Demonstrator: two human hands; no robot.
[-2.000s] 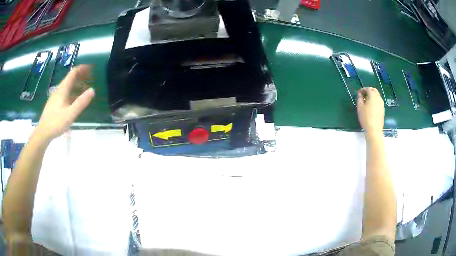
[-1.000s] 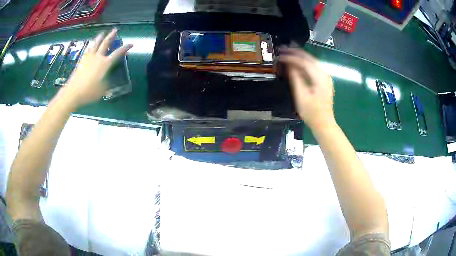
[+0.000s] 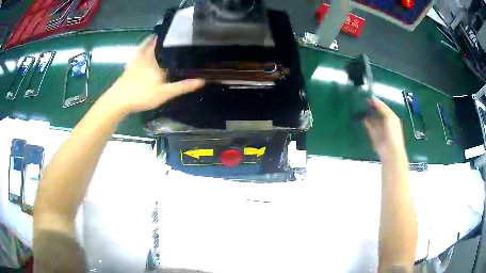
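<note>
The press head (image 3: 232,26) is down over the orange-brown fixture (image 3: 229,71) on the black press base (image 3: 229,106). The fixture is largely hidden; a phone frame's edge may show there, but I cannot tell. My left hand (image 3: 146,80) is at the left side of the press, fingers spread and thumb reaching in front of the fixture; its fingertips are partly hidden behind the base's edge. My right hand (image 3: 381,120) is over the green belt to the right, holding a blurred dark phone frame (image 3: 362,80) raised and tilted at its lower end.
Several phone frames (image 3: 77,80) lie on the green belt left of the press, and others (image 3: 414,114) lie right. Two phone-shaped pieces (image 3: 32,178) lie on the white covering (image 3: 229,224) at left. A red tray (image 3: 53,18) is upper left, a red sign (image 3: 353,24) behind.
The press head has come down over the fixture. My left hand has moved right to the press. My right hand has left the fixture, moved right and taken hold of a frame.
</note>
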